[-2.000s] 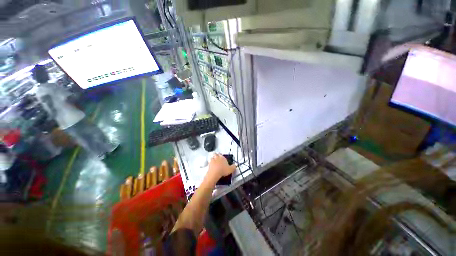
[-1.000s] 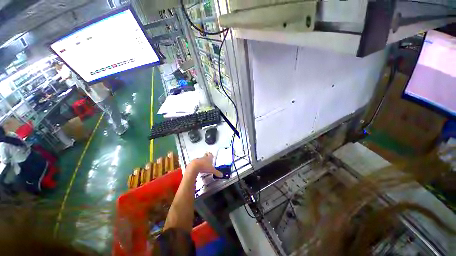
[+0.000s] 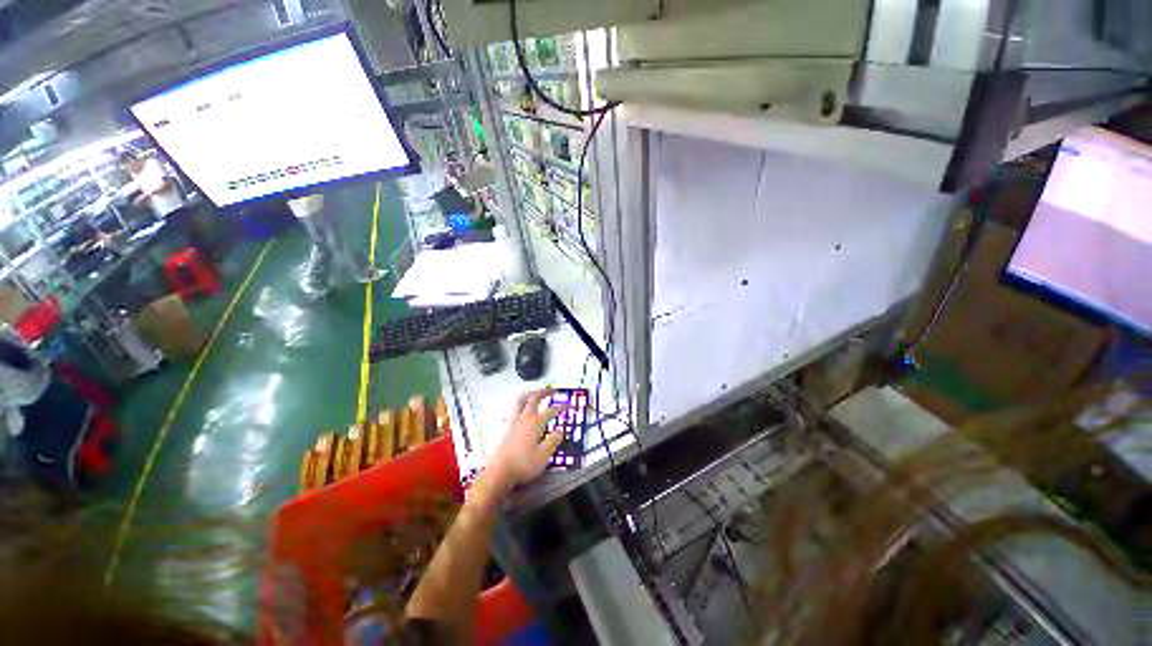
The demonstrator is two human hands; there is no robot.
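My left hand [image 3: 524,442] reaches over the small white side desk [image 3: 486,406], palm down with fingers apart. Its fingertips and thumb lie over the left side of a dark keypad [image 3: 572,427] with light, pinkish-edged keys. The keypad lies flat on the desk near its right edge; the hand covers part of it. Whether the fingertips press keys cannot be told. My right hand is not in view.
Two black mice [image 3: 531,357] and a black keyboard [image 3: 461,324] lie beyond the keypad, with papers [image 3: 457,273] behind. A red crate [image 3: 366,495] stands below left, beside orange fixtures [image 3: 373,444]. Metal rails [image 3: 714,464] run right. Cables hang beside the desk.
My left hand has shifted slightly on the keypad, and more of its keys show than before. A walking person at the left is now farther off, partly behind the monitor.
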